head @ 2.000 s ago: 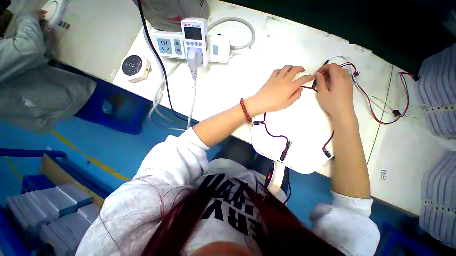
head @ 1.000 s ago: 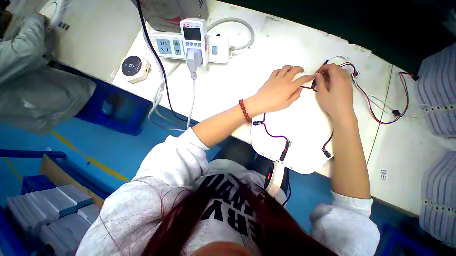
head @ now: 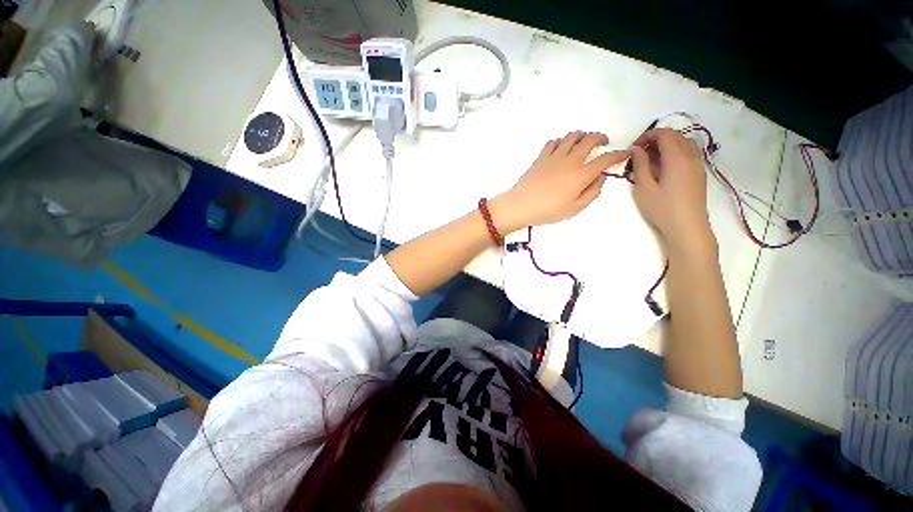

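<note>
A white octagonal panel (head: 611, 270) lies on the white bench, hard to see against it. A thin dark-red and black wire lead (head: 553, 271) with small black connectors runs along the panel. My left hand (head: 563, 182) rests on the panel's far left part, its index finger reaching a small dark connector. My right hand (head: 673, 180) has its fingertips pinched at that same connector (head: 631, 170), which they partly hide. A loose red and black wire lead (head: 753, 232) lies to the right of the panel.
A power meter (head: 387, 72) sits in a power strip (head: 336, 90) with pale cables. A round black-topped dial (head: 265, 133) lies at the left bench edge. Striped stacked panels (head: 881, 180) stand at the right. Another person's sleeve (head: 48, 85) is at the upper left.
My hands have hardly moved. The other person's sleeve at the upper left has shifted slightly.
</note>
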